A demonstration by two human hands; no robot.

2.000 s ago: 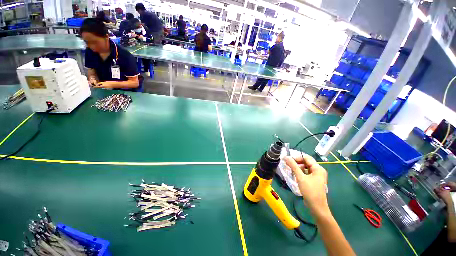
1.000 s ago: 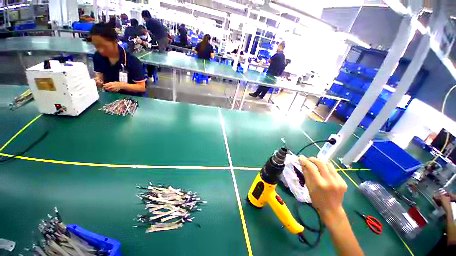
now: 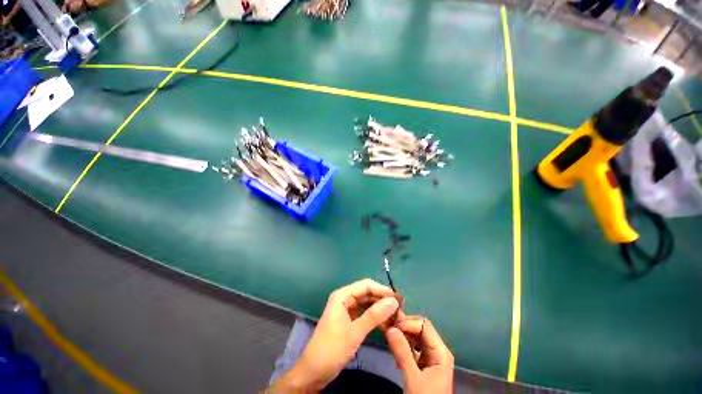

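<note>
My left hand [image 3: 346, 331] is at the mat's near edge, its fingertips closed on a thin wire lead [image 3: 390, 275]. The lead's dark end with a pale tip points up and away from me. My right hand [image 3: 422, 355] is close beside it, fingertips pinched at the lead's lower part. The fingers hide most of the lead. Tiny black tubing pieces [image 3: 395, 237] lie scattered just beyond my hands. A pile of leads [image 3: 396, 151] lies on the green mat behind them.
A blue bin [image 3: 317, 202] full of leads stands left of the pile. A steel ruler [image 3: 123, 151] lies farther left. A yellow and black heat gun [image 3: 604, 188] stands at right, nozzle up, with a clear bag [image 3: 663, 165] behind it. A white machine [image 3: 254, 6] is at the top edge.
The view has turned down and left. My right hand has come from beside the heat gun's nozzle to the near edge. My left hand, not seen before, is now in view.
</note>
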